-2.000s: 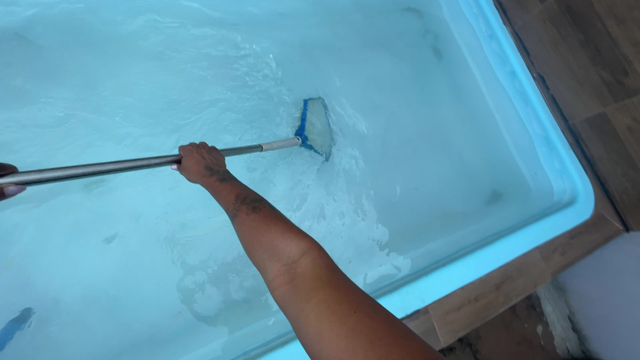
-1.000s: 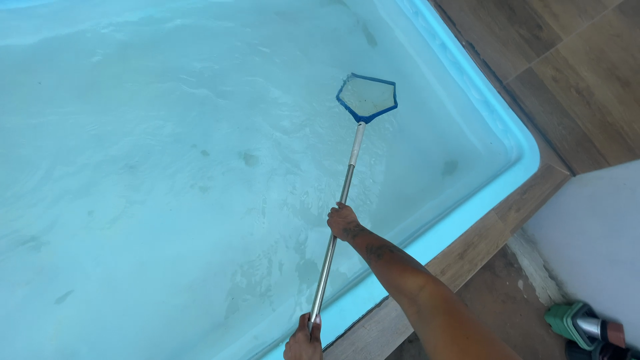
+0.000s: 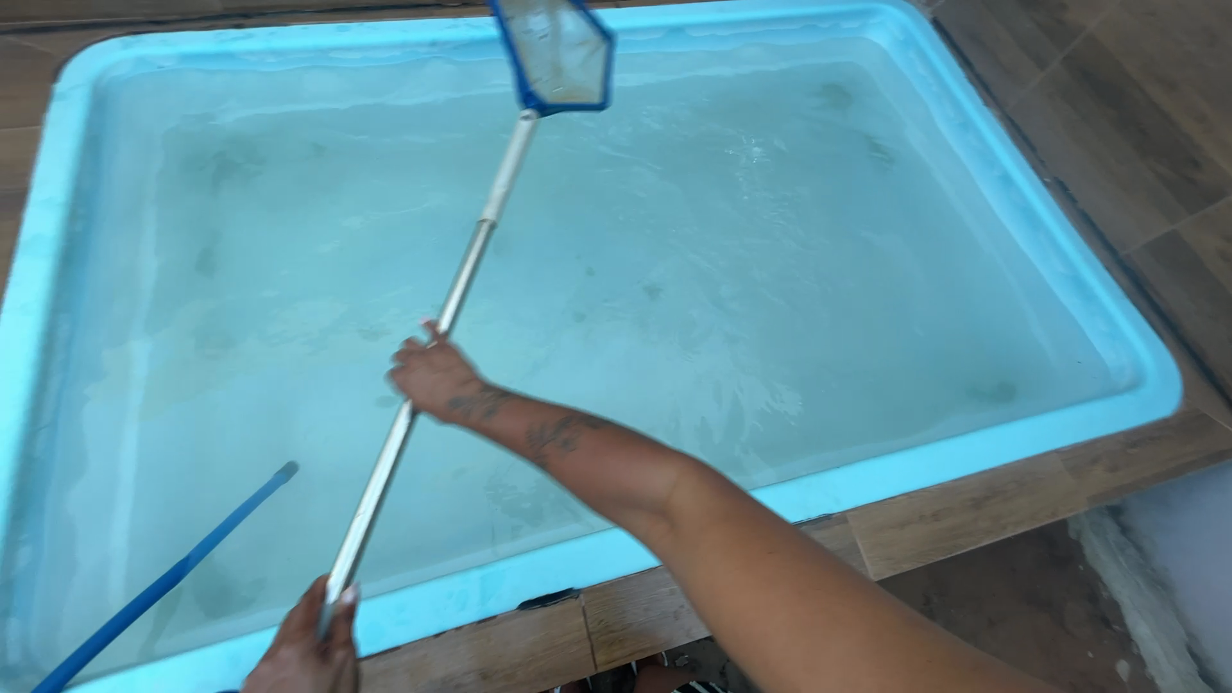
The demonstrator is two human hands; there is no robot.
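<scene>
A metal pole (image 3: 468, 260) runs from the bottom left up to a blue-framed pool skimmer net (image 3: 568, 58), held above the far side of the pool water (image 3: 616, 289). The net's top is cut off by the view's edge. My right hand (image 3: 433, 373) grips the pole near its middle, with the forearm reaching over the near rim. At the pole's lower end, my left hand (image 3: 313, 635) is closed around it, above the near edge of the pool.
The light blue pool rim (image 3: 828, 491) is bordered by wood-look tiles (image 3: 1001, 496). A blue pole or hose (image 3: 173, 577) slants over the pool's near left corner. A pale wall (image 3: 1193, 549) stands at the lower right.
The net was in the water two seconds ago and is now lifted toward the pool's far side. Both hands have stayed on the pole. The view has swung left.
</scene>
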